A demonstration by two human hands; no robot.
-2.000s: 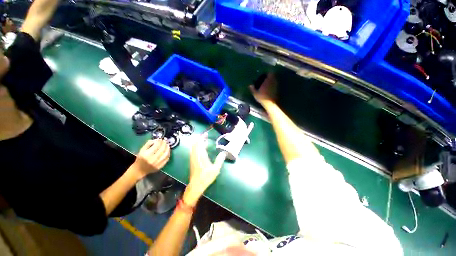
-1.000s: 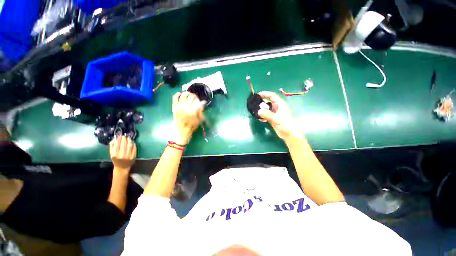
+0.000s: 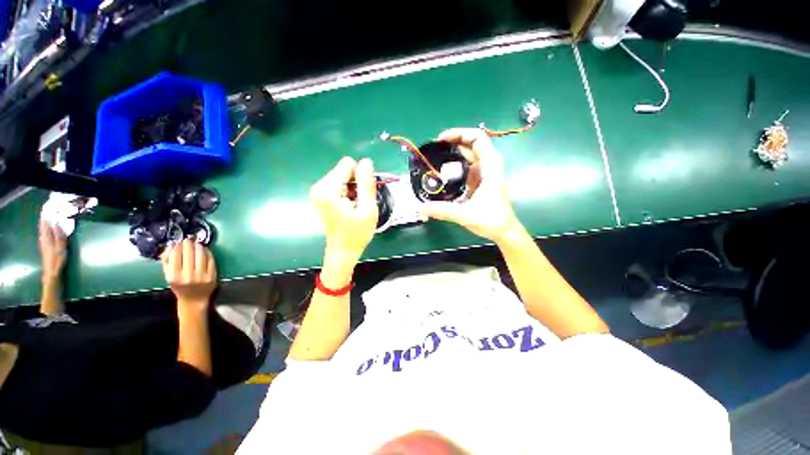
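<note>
My right hand (image 3: 490,203) holds a black ball housing (image 3: 451,185). Its open side faces up and shows a white part and a yellow-red lead with a small white plug pointing left. My left hand (image 3: 345,218) is left of it, thumb and fingers pinched on a thin red lead (image 3: 387,180). A white camera body (image 3: 407,211) with a black round part (image 3: 384,206) lies between and under the hands, partly hidden by them.
A small silvery part with red-yellow leads (image 3: 530,113) lies beyond my right hand. A blue bin (image 3: 162,163), black parts (image 3: 170,222) and a neighbour's hands are at left. A white-and-black camera (image 3: 613,22) with a white cable is at upper right; a coppery heap (image 3: 773,144) lies far right.
My right hand has moved slightly left and turned the ball's open side up. My left hand has moved from the black ball on the white body to a red lead. The view has shifted right.
</note>
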